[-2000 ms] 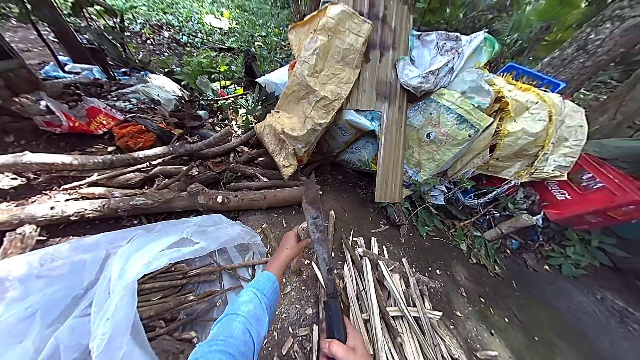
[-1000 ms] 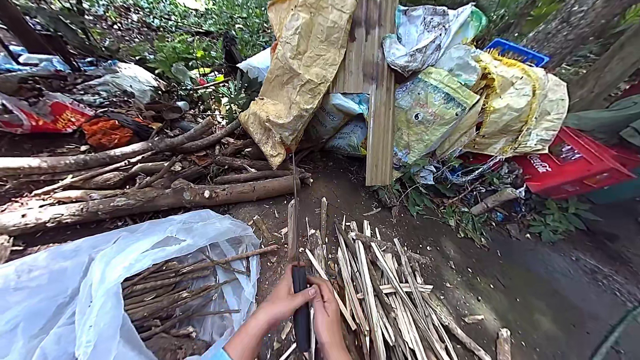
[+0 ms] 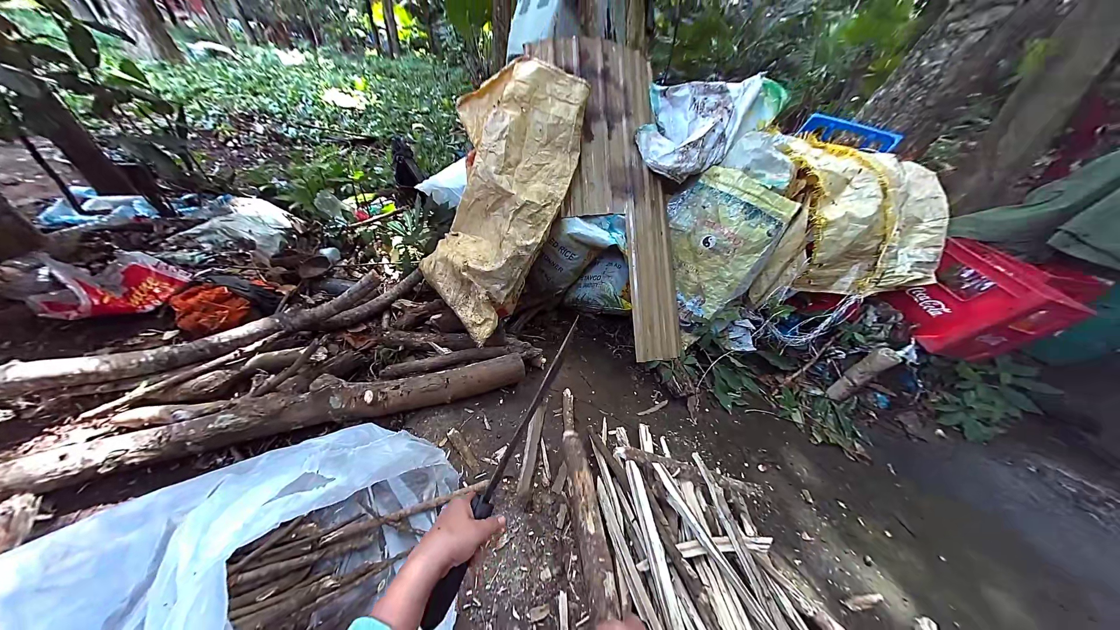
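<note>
My left hand [image 3: 459, 535] is closed around a long machete [image 3: 532, 409] where the black handle meets the blade. The dark blade points up and away, tilted to the right. Only a small part of my right hand [image 3: 619, 623] shows at the bottom edge, by the near end of a bark-covered stick [image 3: 584, 516]; its fingers are hidden. Right of that stick lies a heap of split wood strips [image 3: 674, 534]. A short split piece [image 3: 530, 455] lies between the blade and the stick.
Thin sticks [image 3: 302, 569] lie in a white plastic sheet [image 3: 188, 516] at lower left. Thick branches [image 3: 350, 402] lie beyond. Ahead are a tan sack [image 3: 521, 175], a corrugated panel [image 3: 652, 280], stuffed sacks [image 3: 731, 241] and a red plastic crate [image 3: 989, 302]. Wood chips litter the soil.
Two seconds ago my right hand held the machete handle; now my left hand has it. My right hand has moved from the handle to the bottom edge. The blade has swung to a slant.
</note>
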